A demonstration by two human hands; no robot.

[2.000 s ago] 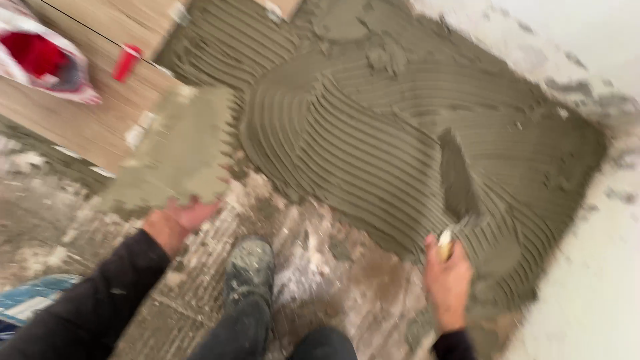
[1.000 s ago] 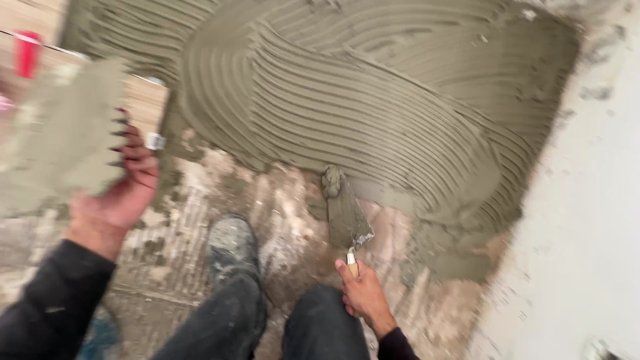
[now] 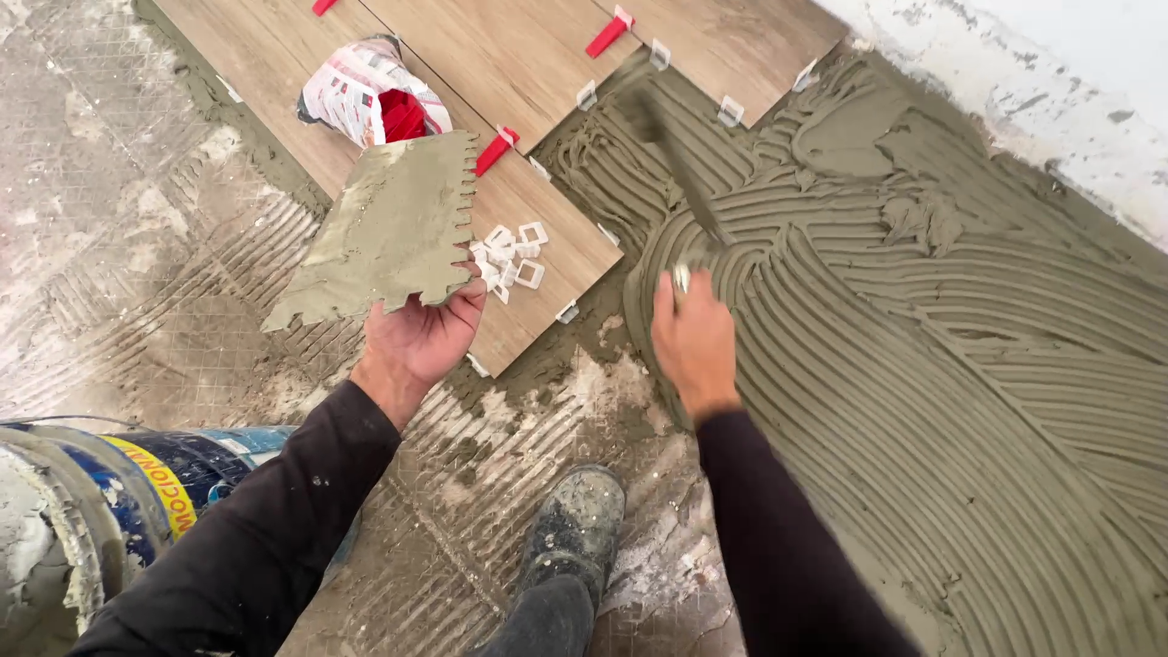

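My left hand (image 3: 422, 333) holds a notched trowel (image 3: 392, 219) from beneath, its mortar-coated face up and toothed edge to the right; its handle is hidden. My right hand (image 3: 695, 338) is closed around the handle of a pointing trowel (image 3: 686, 178), whose blade is blurred and reaches up over the combed mortar (image 3: 839, 365) near the tile edges. Ridges run in curves across the mortar, with a rougher lump towards the wall. Wood-look tiles (image 3: 547, 310) lie above and left of the mortar, with white leveling clips and red wedges at their joints.
An open bag (image 3: 360, 91) of red wedges and a pile of loose white clips (image 3: 511, 255) rest on the tiles. Mortar-smeared buckets (image 3: 137, 493) stand at lower left. A white wall (image 3: 1049, 100) borders the mortar at upper right. My boot (image 3: 579, 520) is on the rough floor.
The pointing trowel has moved from the mortar's lower edge up to the part beside the tiles. The view has swung left, bringing the tiles, the bag and the buckets into sight.
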